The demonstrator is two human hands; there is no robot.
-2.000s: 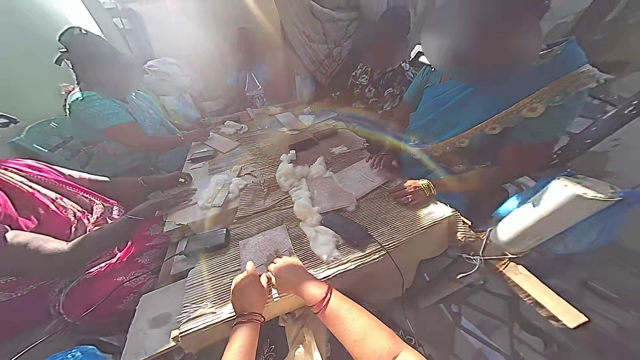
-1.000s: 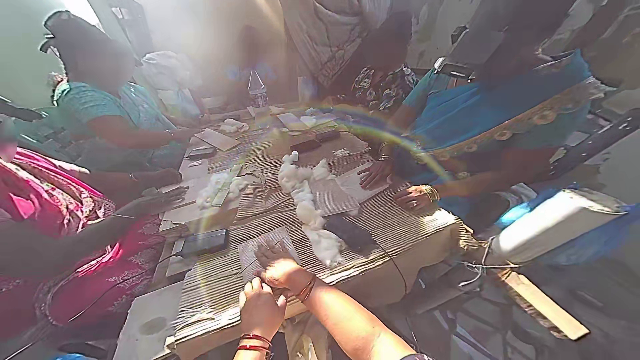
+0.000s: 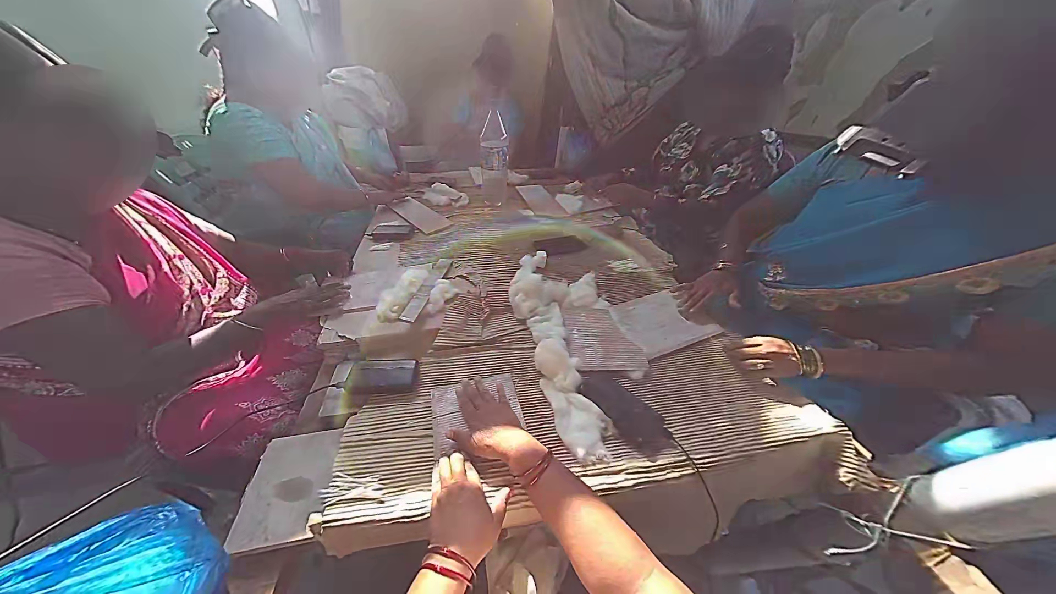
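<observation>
My right hand (image 3: 488, 422) lies with spread fingers on a small pale board or sheet (image 3: 445, 404) near the table's front edge. Just below it, my left hand (image 3: 464, 499) rests at the board's near edge with its fingers together; whether something thin is under them cannot be told. A long strip of white cotton wool (image 3: 554, 355) runs along the table to the right of my hands. Beside it is a dark flat object (image 3: 631, 412) with a cable. Pale sheets (image 3: 664, 323) lie further right.
Corrugated cardboard (image 3: 742, 412) covers the table. A black box (image 3: 384, 375) with a cable stands left, near more cotton wool (image 3: 402, 297). A clear bottle (image 3: 495, 165) stands at the far end. Several people sit around, one person's hand (image 3: 767, 356) at right. A blue plastic bag (image 3: 124, 553) is lower left.
My hands were close together above the near edge of the board. My right hand has moved forward and now lies spread on it, while my left hand stays at the edge.
</observation>
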